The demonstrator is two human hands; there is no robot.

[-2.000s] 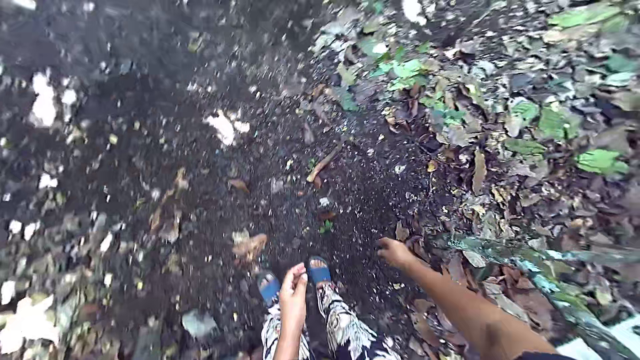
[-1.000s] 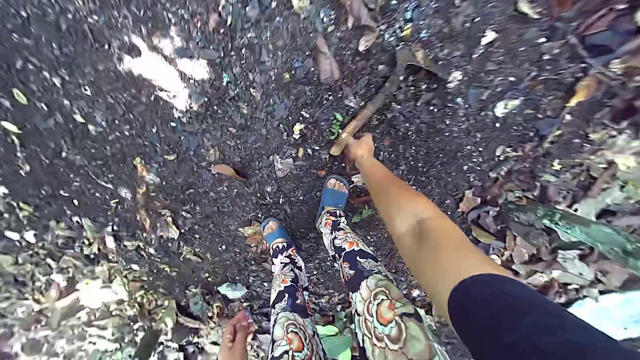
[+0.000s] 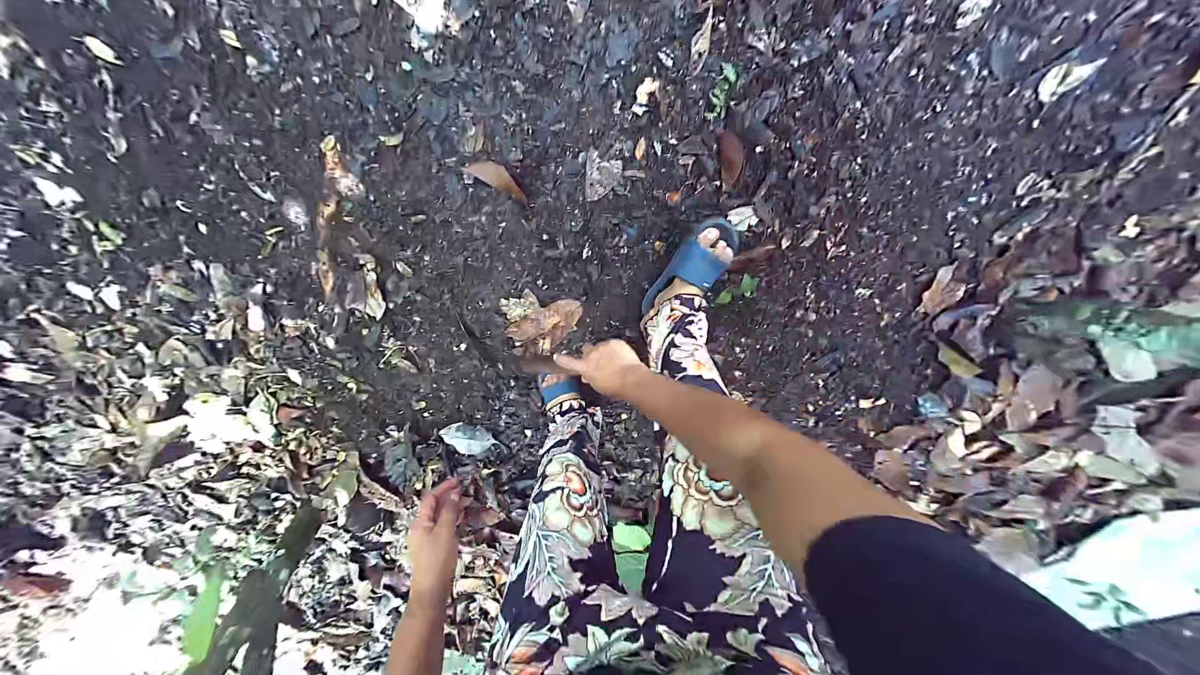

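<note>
My right hand is closed around a brown wooden handle that points left, just above the left sandal. A thin, dark, blurred shape runs up and left from the handle's end; whether it belongs to the handle I cannot tell. My left hand hangs low, left of the patterned trousers, its fingers loosely bent and nothing seen in it. A curled brown leaf lies on the dark soil right above the handle.
Blue sandals are on both feet, the right one farther forward. Dry leaves cover the ground on both sides. A dark branch lies at lower left, and a pale flat surface shows at lower right.
Empty two seconds ago, my right hand held the handle of a curved wooden piece one second ago, up and right of the feet. It has since swung left and back toward the left foot.
</note>
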